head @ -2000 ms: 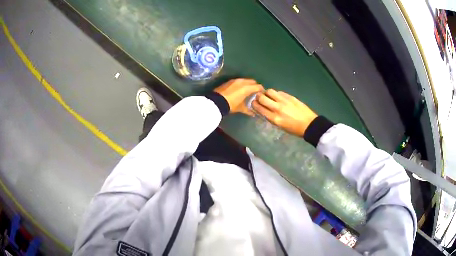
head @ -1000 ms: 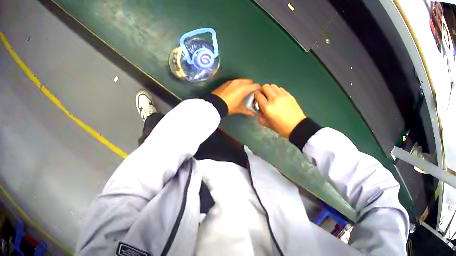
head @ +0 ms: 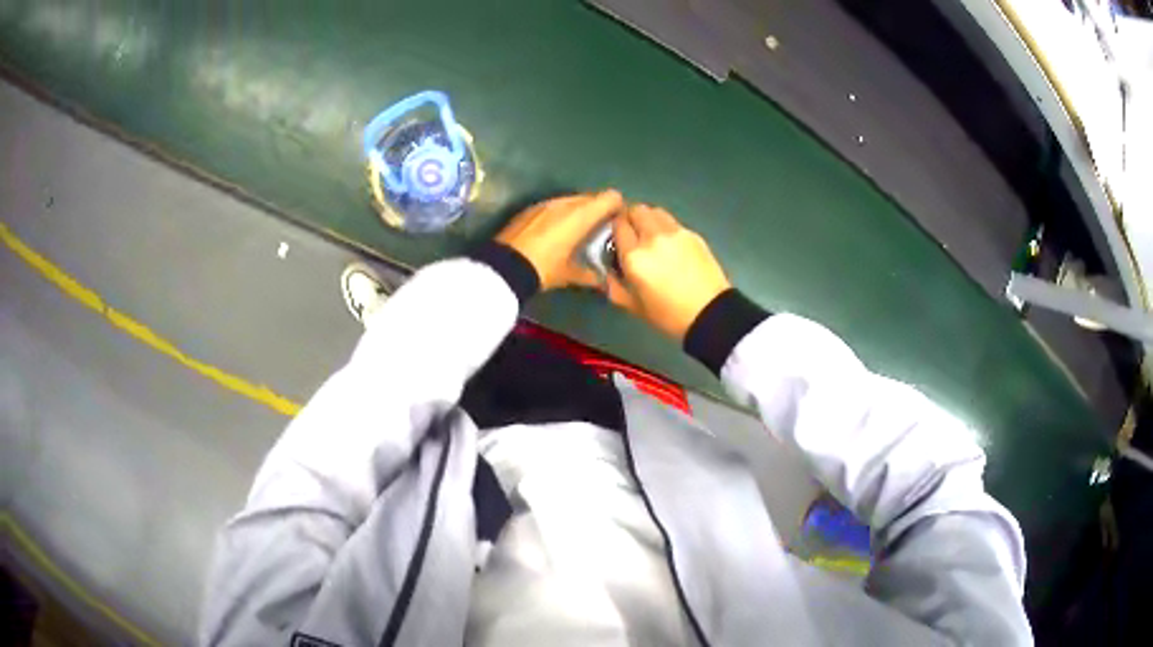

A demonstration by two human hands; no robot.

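My left hand [head: 559, 240] is closed around a small clear bottle [head: 599, 249] with a silvery top, above the near edge of the green bench. My right hand [head: 664, 268] is against its right side with curled fingers on the top. Most of the small bottle is hidden by my fingers. A large clear plastic bottle [head: 424, 202] with a blue cap and blue carry handle stands upright on the bench, to the left and beyond my left hand.
The green bench [head: 809, 240] runs from upper left to lower right. A dark grey strip lies beyond it. A grey bar [head: 1081, 303] juts in at right. A red stool [head: 607, 367] shows below the bench edge. Grey floor with yellow lines is at left.
The view has turned, so the large bottle and my hands sit further left. The red stool has come into view. My hands stay together at the small bottle.
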